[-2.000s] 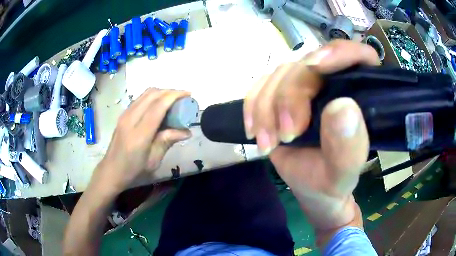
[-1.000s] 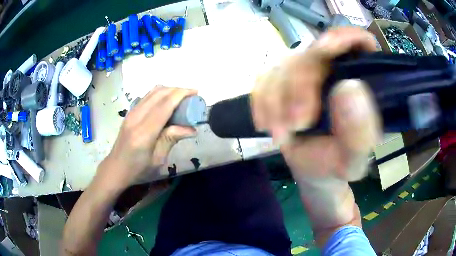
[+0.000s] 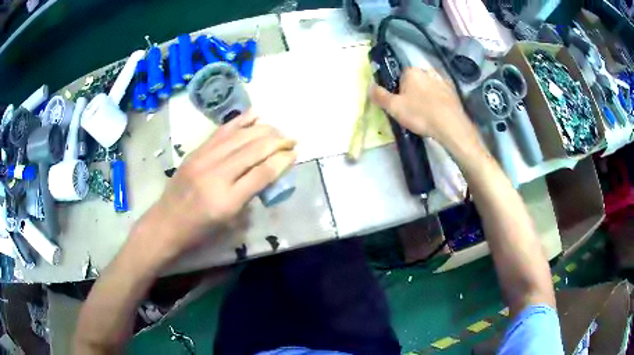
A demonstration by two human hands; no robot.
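My left hand [image 3: 222,173] is closed around the handle of a grey fan housing [image 3: 215,88]. Its round spoked head points to the back, and the handle's lower end shows below my fingers. My palm hides the middle of the handle. My right hand [image 3: 425,104] grips the middle of a black electric screwdriver [image 3: 416,163], with my thumb across it. The screwdriver lies along the right part of the bench, its thin bit towards the front edge and its cord looping at the back.
Blue cells [image 3: 184,59] are piled at the back left. White and grey fan units [image 3: 68,180] crowd the left. A yellowish strip [image 3: 361,114] lies beside the screwdriver. Grey housings [image 3: 496,100], a pink case [image 3: 474,24] and a box of circuit boards [image 3: 564,104] stand at the right.
The screwdriver has moved from the handle end to the bench at the right, with my right hand. My left hand has turned the housing so its head shows towards the back.
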